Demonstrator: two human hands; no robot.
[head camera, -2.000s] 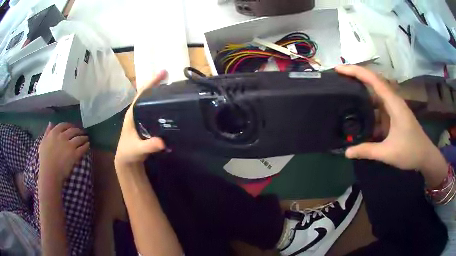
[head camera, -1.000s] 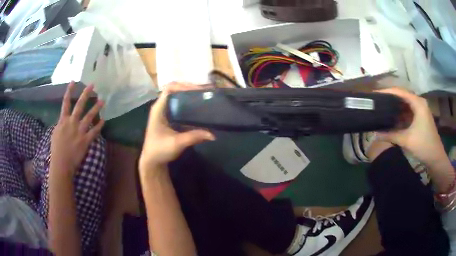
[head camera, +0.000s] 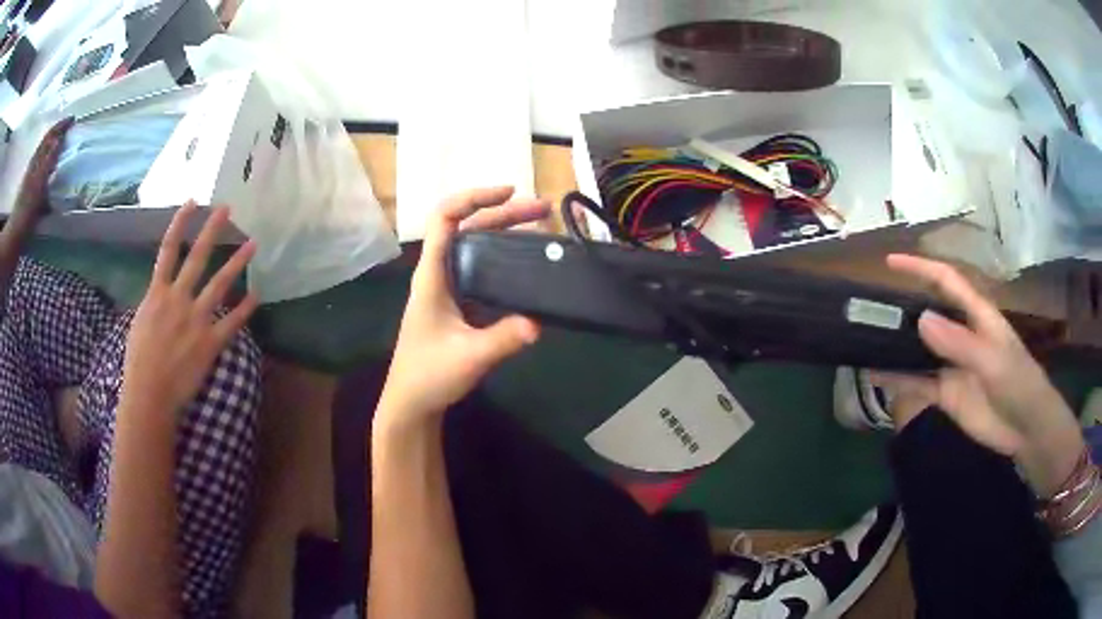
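Observation:
A long black rearview-mirror dash cam (head camera: 604, 288) is held in the air, edge towards me, its right end lower than its left. A small white label shows near its right end and a round white spot near its left end. My left hand (head camera: 453, 314) grips the left end, thumb in front, fingers behind. My right hand (head camera: 985, 363) is at the right end, thumb against it and some fingers raised off it. A thin black cable (head camera: 583, 215) loops up from the back edge. The mirror's glass is hidden.
An open white box (head camera: 924, 163) behind the unit holds a wiring harness (head camera: 677, 181). A dark brown ring (head camera: 749, 56) and foam strip (head camera: 464, 109) lie beyond. At left are a neighbour's hands, a box (head camera: 218, 151) and plastic bag (head camera: 326, 200). A card (head camera: 671, 417) lies on the green floor.
The dash cam has turned from its back facing me to edge-on, shifted right, and its right end has dipped. My right fingers have loosened. The neighbour's box now holds a bluish wrapped item.

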